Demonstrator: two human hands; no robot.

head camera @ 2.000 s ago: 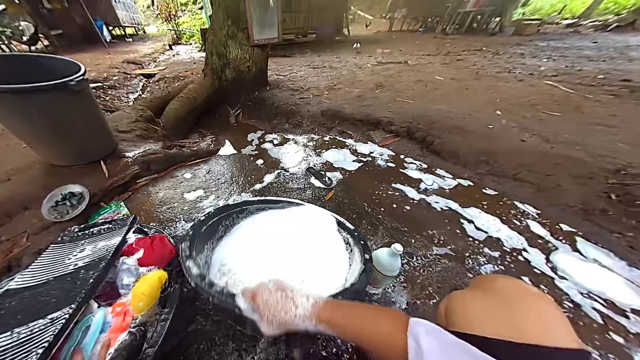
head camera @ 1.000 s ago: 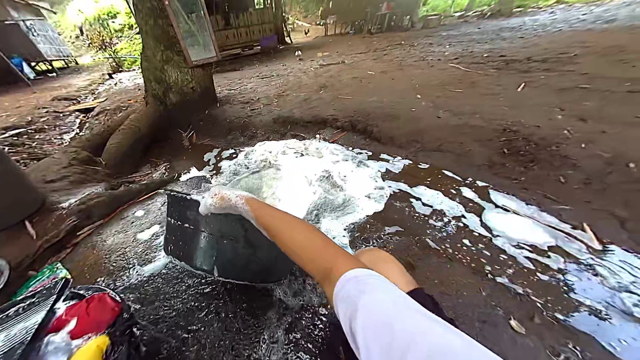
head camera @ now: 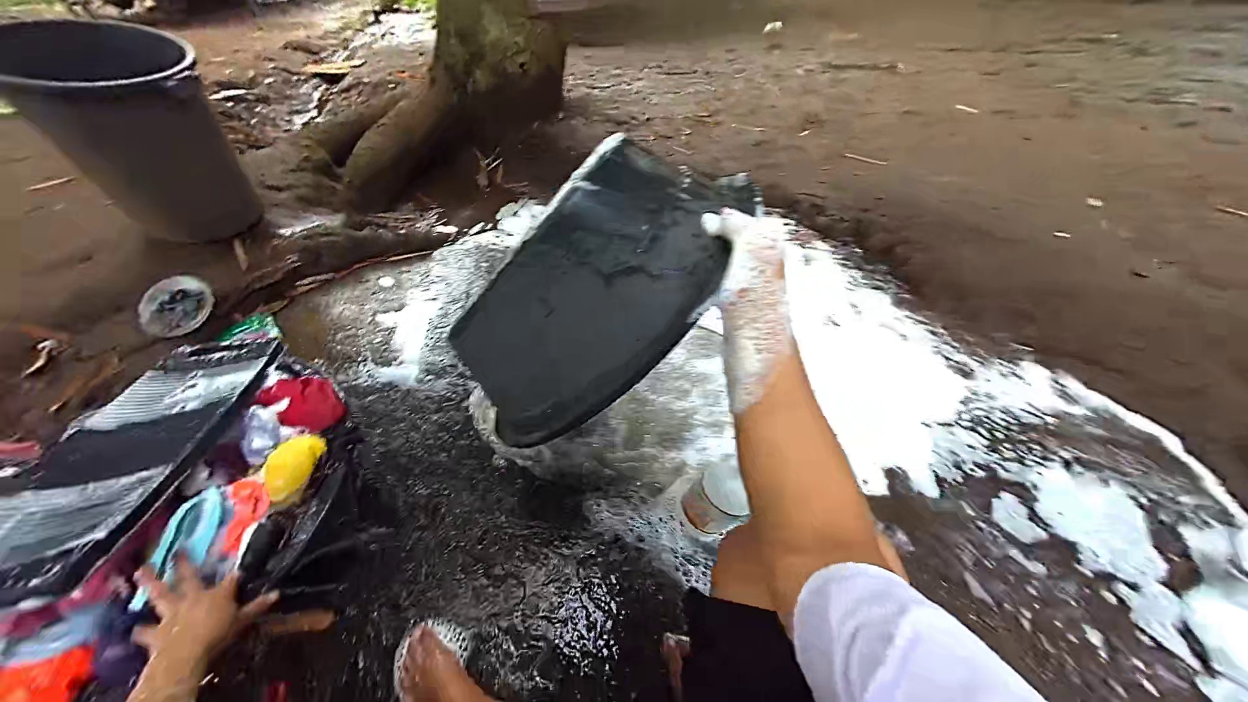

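A black plastic basin [head camera: 595, 292] is held tilted on its side above the wet ground. My right hand [head camera: 746, 249], coated in suds up to the forearm, grips its upper right rim. White foamy water [head camera: 858, 361] spreads over the ground behind and to the right. At lower left, my left hand [head camera: 195, 614] rests with fingers spread on wet, colorful laundry [head camera: 200, 526]. That laundry lies in a dark tub beside a black ridged washboard [head camera: 146, 429]. A pale container [head camera: 717, 497] stands by my knee, partly hidden by my right forearm.
A large dark bin [head camera: 136, 136] stands at upper left, near a tree trunk [head camera: 502, 58] with spreading roots. A small clear bowl [head camera: 175, 305] with dark bits lies on the ground below it. My bare foot [head camera: 434, 663] is at the bottom.
The basin, full of suds two seconds ago, has been tipped and lifted by my right hand. Foam now covers more ground. My left hand has come into view on the laundry.
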